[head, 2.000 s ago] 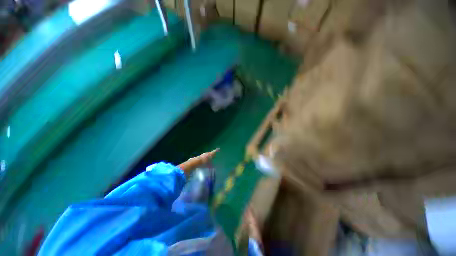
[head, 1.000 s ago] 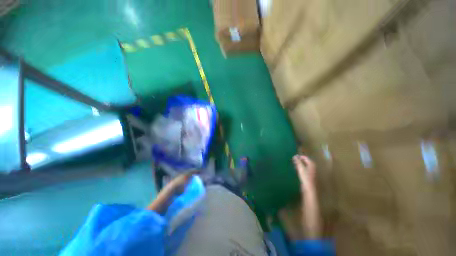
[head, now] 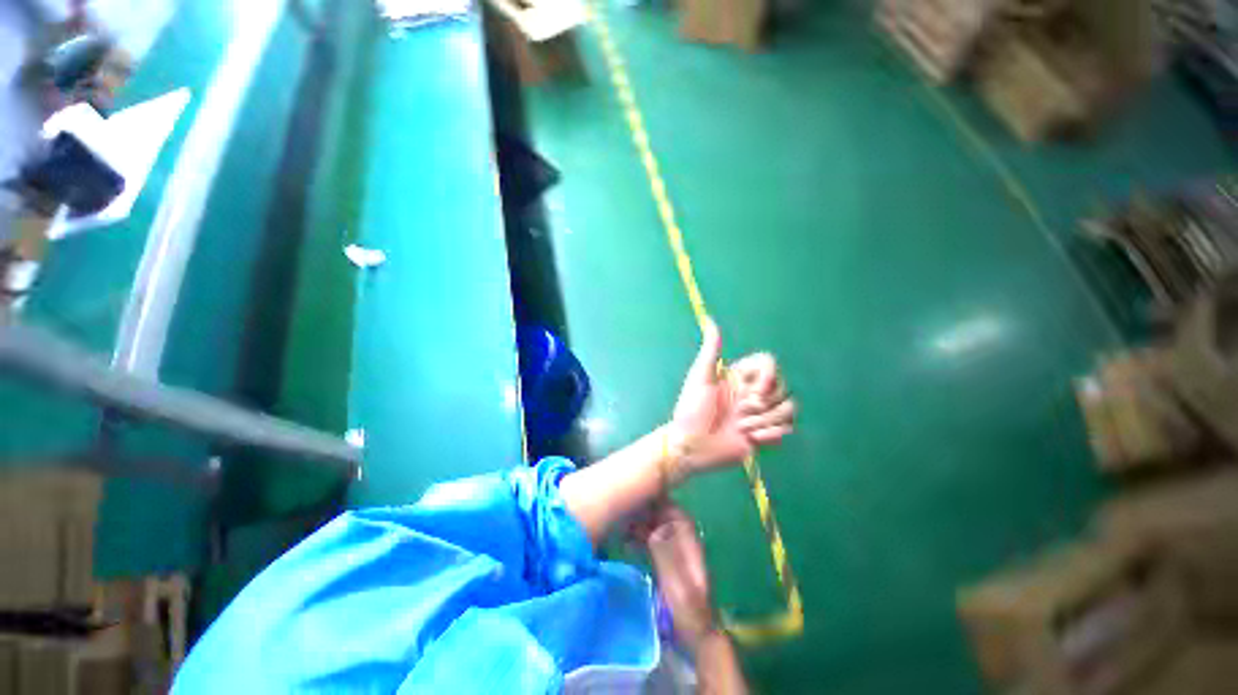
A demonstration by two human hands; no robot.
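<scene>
My left hand [head: 737,407] is near the middle of the view, over the green floor. It is bare, with the thumb raised and the fingers loosely curled, and no object shows in it. Its blue sleeve [head: 421,577] is bunched below the wrist. My right hand [head: 679,559] is below my left forearm, close to the blue cuff. It is blurred and its fingertips are partly hidden, so its grip cannot be made out.
A green-topped bench [head: 432,258] runs along the left, with a small white scrap [head: 364,255]. A blue item [head: 550,380] lies beside its edge. Yellow-black tape [head: 654,177] crosses the floor. Brown cartons [head: 1134,597] stand at the right. A person's dark sleeve [head: 71,177] shows top left.
The view has swung from the cartons and the blue-edged bag to the bench and open floor. My left hand has moved forward and right; my right hand has come in beside my left forearm.
</scene>
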